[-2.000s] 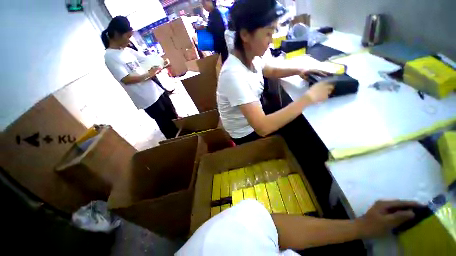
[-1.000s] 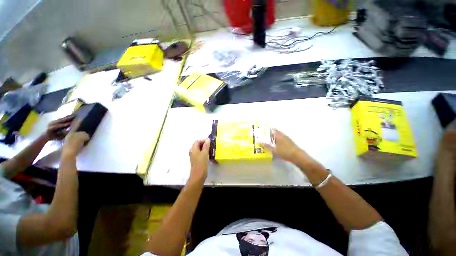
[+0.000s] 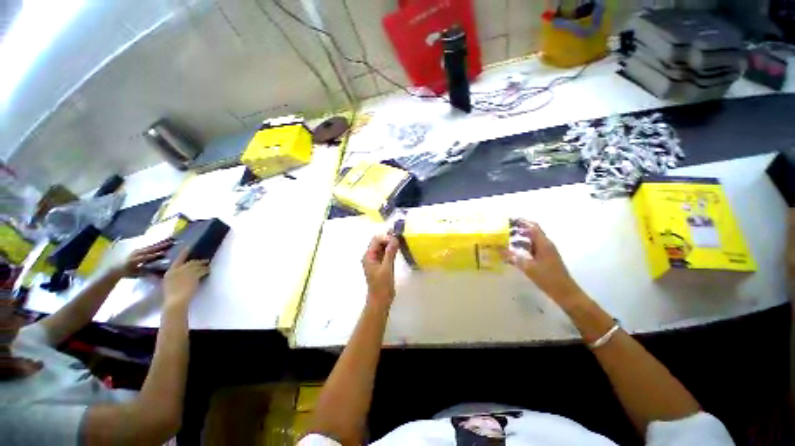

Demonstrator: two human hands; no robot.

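A yellow retail box (image 3: 458, 243) with dark ends is held over the white table in front of me, with shiny clear plastic at its ends. My left hand (image 3: 381, 266) grips its left end, with thumb and fingers at the dark edge. My right hand (image 3: 540, 261) grips its right end. Both hands are bare. The fingertips behind the box are hidden. Whether the box is fully inside the plastic, I cannot tell.
Another yellow box (image 3: 377, 189) lies behind. A yellow box (image 3: 693, 228) stands at the right. Bagged cables (image 3: 623, 150) lie on the black strip (image 3: 523, 171). A coworker's hands (image 3: 179, 266) hold a black box (image 3: 197, 244) at the left. A black flask (image 3: 456, 70) stands behind.
The view has shifted, so things sit further right. The held box is tilted differently, and my right hand has moved to its right end, where plastic shows.
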